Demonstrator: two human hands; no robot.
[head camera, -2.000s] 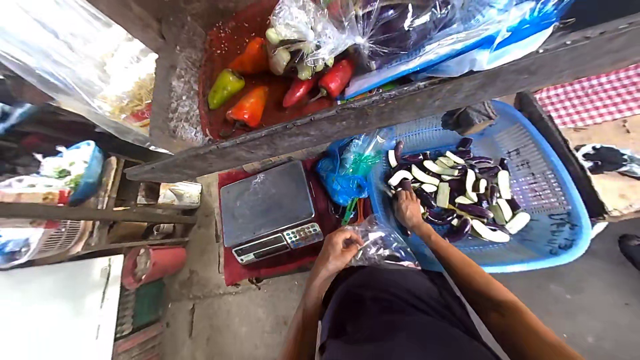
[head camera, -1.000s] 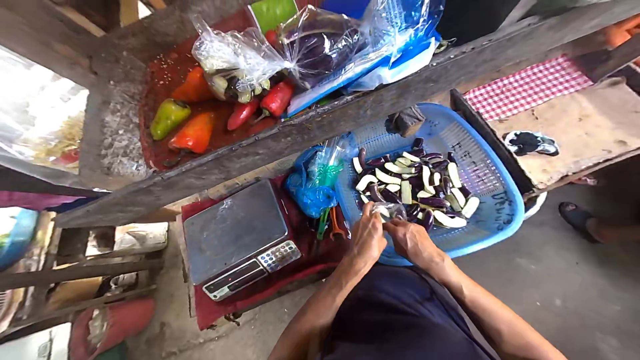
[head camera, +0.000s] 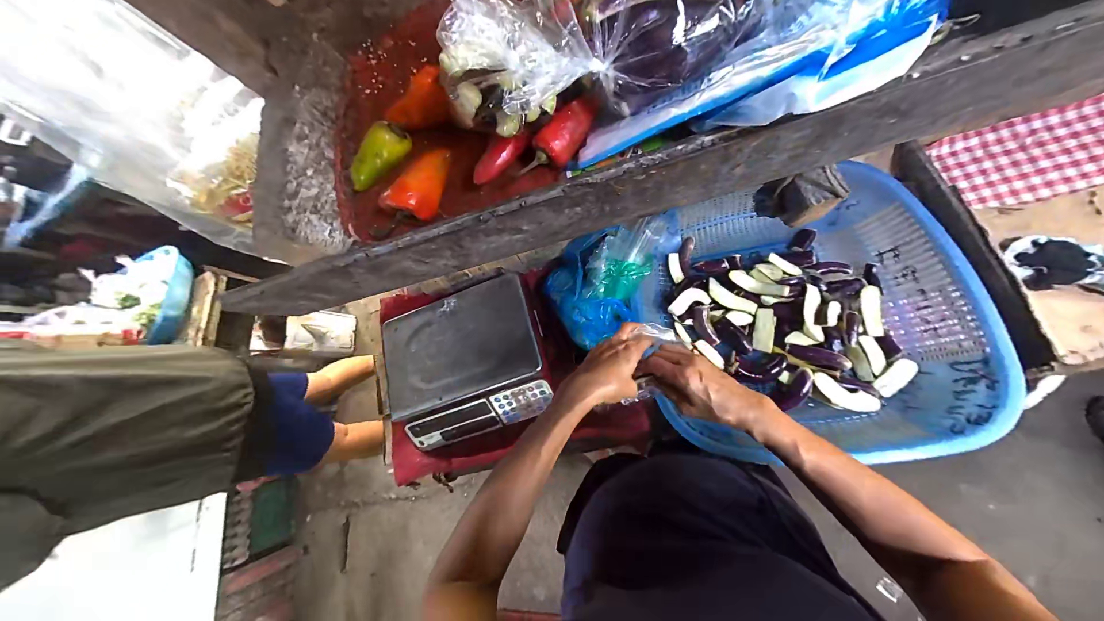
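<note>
My left hand (head camera: 606, 369) and my right hand (head camera: 700, 379) meet over the near left rim of a blue plastic basket (head camera: 983, 423). Both grip a clear plastic bag (head camera: 640, 393), mostly hidden by the fingers. Cut pieces of purple eggplant (head camera: 763, 328), many with pale faces up, lie in the basket to the right of my hands. A digital scale (head camera: 461, 345) with a bare platform stands on a red cloth to the left. Between scale and basket, just beyond my hands, are blue plastic bags (head camera: 586, 297) and a clear bag with green in it (head camera: 623, 267).
A wooden beam (head camera: 535, 233) crosses above the scale and basket. Behind it, a red tray (head camera: 371, 211) holds peppers (head camera: 418, 183) and bagged vegetables (head camera: 500, 65). A person (head camera: 129, 431) is at the left beside the scale. A checkered cloth (head camera: 1026, 155) lies at the right.
My right hand has left the eggplant pieces and come together with my left hand at the bag. A person has come into view at the left.
</note>
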